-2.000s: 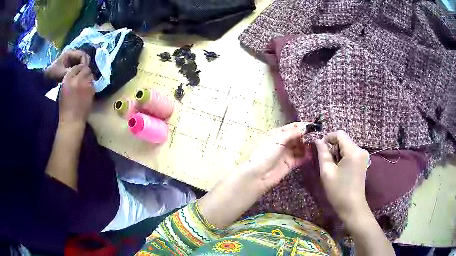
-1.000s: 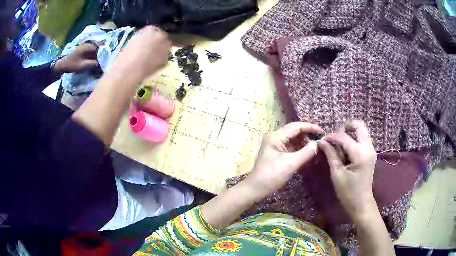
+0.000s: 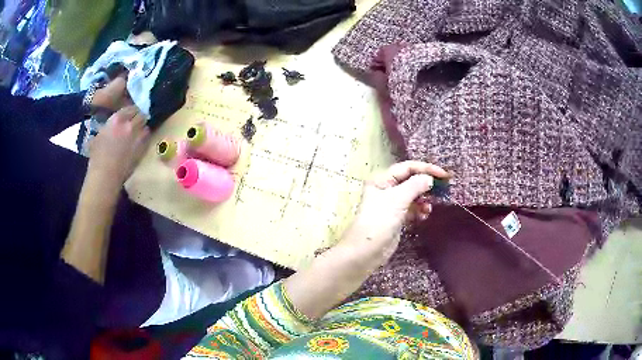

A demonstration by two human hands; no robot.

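A burgundy-pink-grey tweed coat (image 3: 493, 133) lies across the right side, with its maroon lining (image 3: 486, 260) showing below. My left hand (image 3: 394, 204) pinches a small dark fastener (image 3: 440, 188) at the tweed's edge. A thin pink thread (image 3: 503, 238) runs taut from the fastener down to the right over the lining. A small white label (image 3: 511, 224) shows on the lining. My right hand is not in the picture. No needle can be seen.
Three thread cones (image 3: 205, 181) stand close together on the pale table (image 3: 281, 225). Small dark pieces (image 3: 258, 88) lie behind them. At left, another person's hands (image 3: 120, 133) are at a white-blue plastic bag (image 3: 141, 67). A black heap (image 3: 232, 24) lies at the far side.
My right hand has left the fastener and gone out of the picture, and the thread is now drawn straight. The label has come into view. The other person's hand has moved back to the bag.
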